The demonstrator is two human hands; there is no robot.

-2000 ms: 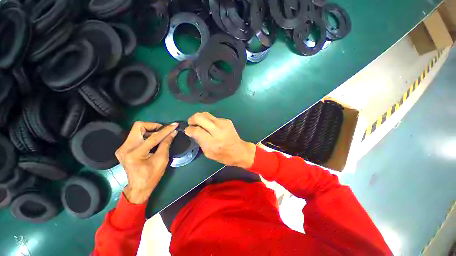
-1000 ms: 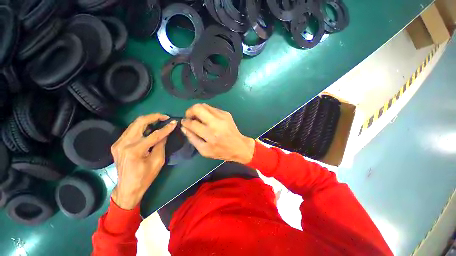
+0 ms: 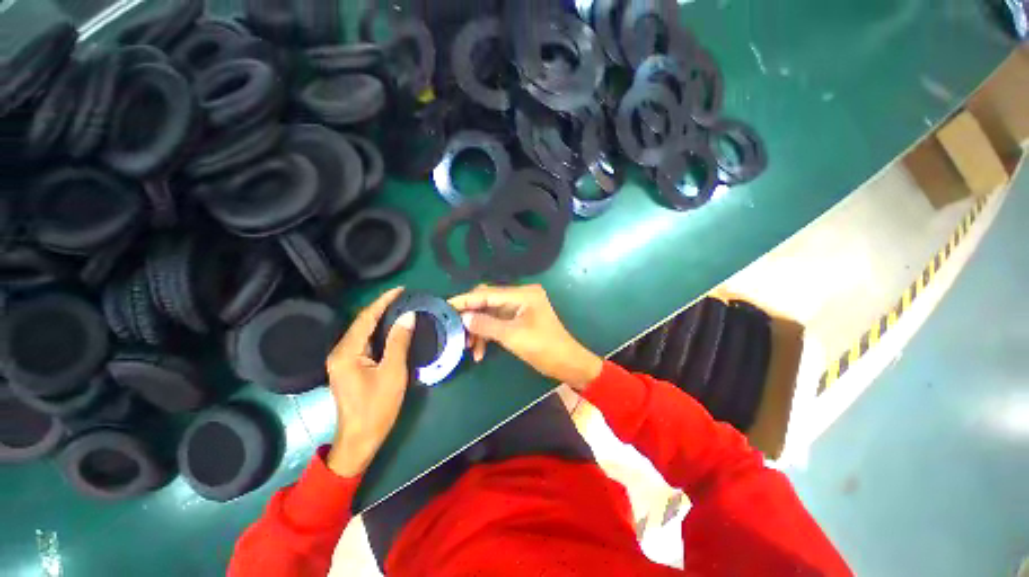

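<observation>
An ear cushion (image 3: 424, 340) with a shiny mounting ring (image 3: 449, 358) on its face is held above the green bench, near its front edge. My left hand (image 3: 375, 366) grips its left side, the thumb over the ring. My right hand (image 3: 513, 327) has its fingertips at the ring's upper right rim. The underside of the cushion is hidden, and I cannot tell how far the ring is tucked under the lip.
A heap of black ear cushions (image 3: 262, 189) covers the bench's left. A pile of flat rings (image 3: 530, 221) lies behind my hands. An open carton of ear pads (image 3: 786, 389) stands below the bench edge at right, with another cardboard box (image 3: 973, 158) farther off.
The view has shifted, showing more of the heap and rings. The held cushion is turned so its shiny ring shows more. My right fingertips moved from the top edge to the ring's right side.
</observation>
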